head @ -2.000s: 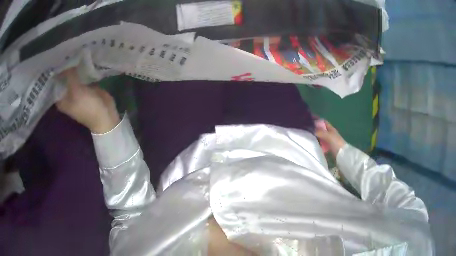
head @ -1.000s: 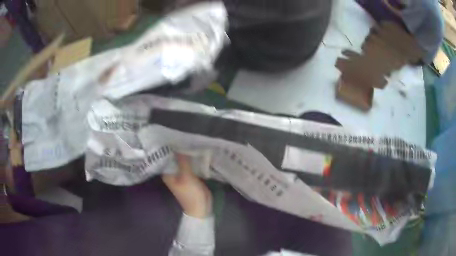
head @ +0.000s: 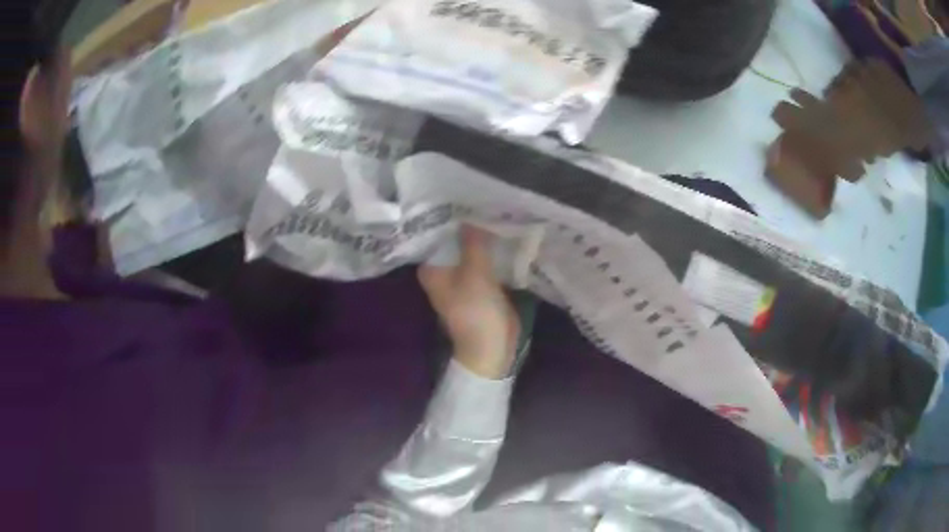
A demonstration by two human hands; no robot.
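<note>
A newspaper wrap (head: 614, 281) lies slantwise across the view, with Chinese print and colour photos at its lower right end. A long dark panel (head: 583, 197) lies in it, with a small white printed patch (head: 725, 289) toward the right end. My left hand (head: 473, 301) grips the newspaper's lower edge near the middle, fingers partly hidden by paper. My right hand is not in view. A second newspaper bundle (head: 489, 62) is behind, above the left end of the first.
A person in purple (head: 156, 405) is close on the left. Brown cardboard pieces (head: 848, 130) lie on a white surface (head: 687, 135) at the upper right. A dark rounded object (head: 697, 47) stands at the top. Blue plastic shows at the right edge.
The view has swung from my lap to the left and up. My right hand, seen two seconds ago, is gone from view. My left hand still holds the newspaper, which now slants more steeply.
</note>
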